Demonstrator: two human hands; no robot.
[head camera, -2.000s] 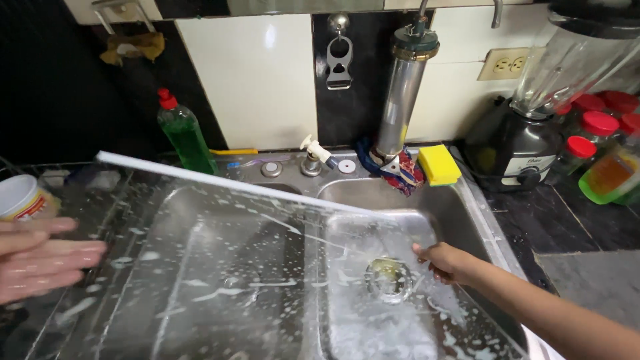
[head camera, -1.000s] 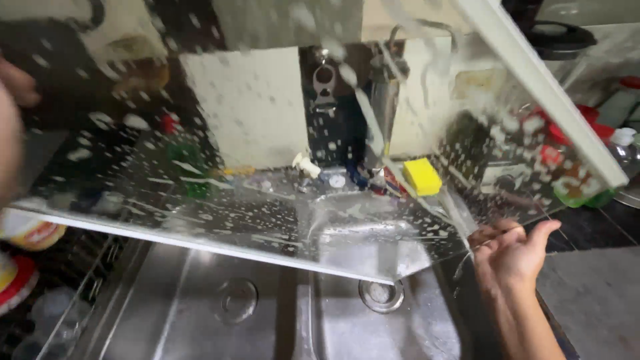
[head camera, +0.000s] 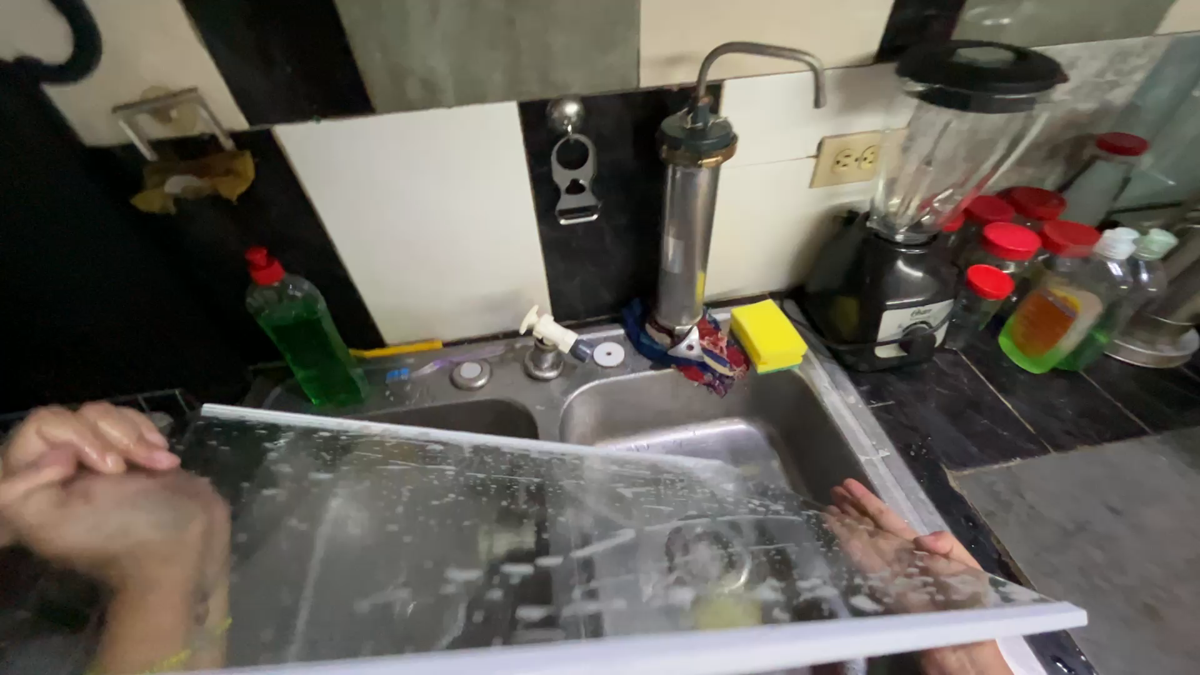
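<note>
A clear glass shelf panel (head camera: 525, 544) with white edge strips lies slanted above the double steel sink (head camera: 825, 422), spotted with suds and drops. At its left end is my left hand (head camera: 122, 497), fingers curled against the edge; the exact grip is blurred. My right hand (head camera: 909, 562) supports the right end from below, its palm seen through the panel and its fingers spread. A yellow sponge (head camera: 769, 333) sits on the sink's back right corner. Behind the left basin stands a bottle of green dish soap (head camera: 305, 328) with a red cap.
A small tap (head camera: 553, 337) rises from the sink's back ledge. Beside it a steel water filter (head camera: 689, 244) stands on a patterned cloth (head camera: 717, 366). To the right are a blender (head camera: 900, 281), red-lidded jars (head camera: 984, 291) and soap bottles (head camera: 1050, 323) on the dark tiled counter.
The panel has tipped down from a steep, raised tilt to a flatter one over the sink. Two seconds ago my right hand was at its far right edge; now it is beneath the right end.
</note>
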